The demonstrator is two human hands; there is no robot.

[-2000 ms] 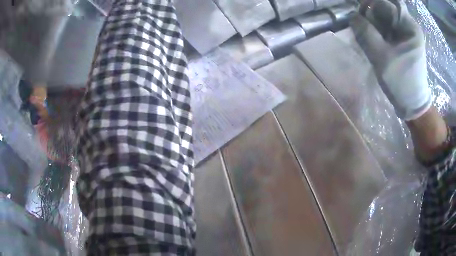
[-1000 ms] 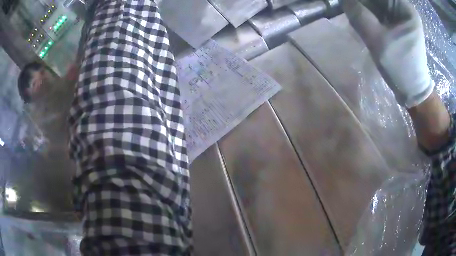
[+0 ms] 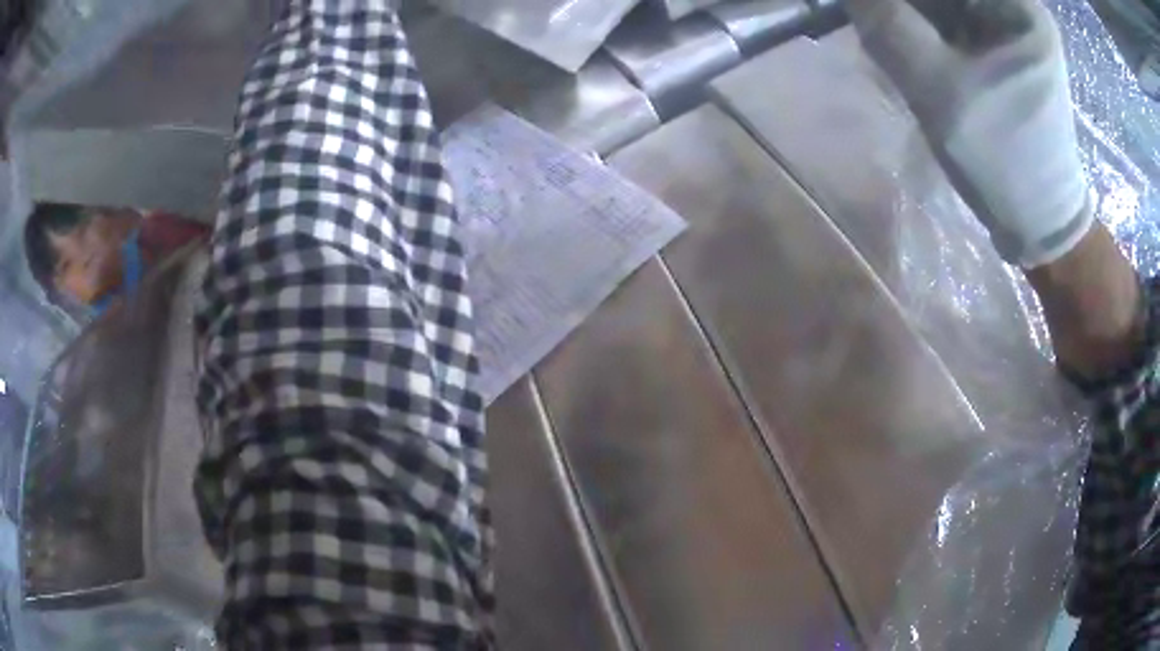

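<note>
Grey sheet-metal housings [image 3: 751, 420] lie side by side with thin dark gaps between them. A printed paper sheet [image 3: 547, 242] lies flat on them, partly hidden behind my left sleeve. My right hand [image 3: 1005, 140], in a white glove, is over the upper right of the housings; its fingers are cut off by the top edge, so its grip cannot be told. Clear stretch film [image 3: 992, 534] covers the right side, below and around my right wrist. My left arm, in a checked sleeve, crosses to the top edge; my left hand is out of the picture.
Shiny rounded metal parts [image 3: 674, 64] run along the far ends of the housings. A grey panel [image 3: 96, 445] stands at the left, with a person [image 3: 96, 254] partly visible behind it. More film glints along the right edge.
The view has shifted, so the paper and housings appear slightly further left and up. The grey panel has come into view at the left, where indicator lights showed before. My right hand stays over the upper right.
</note>
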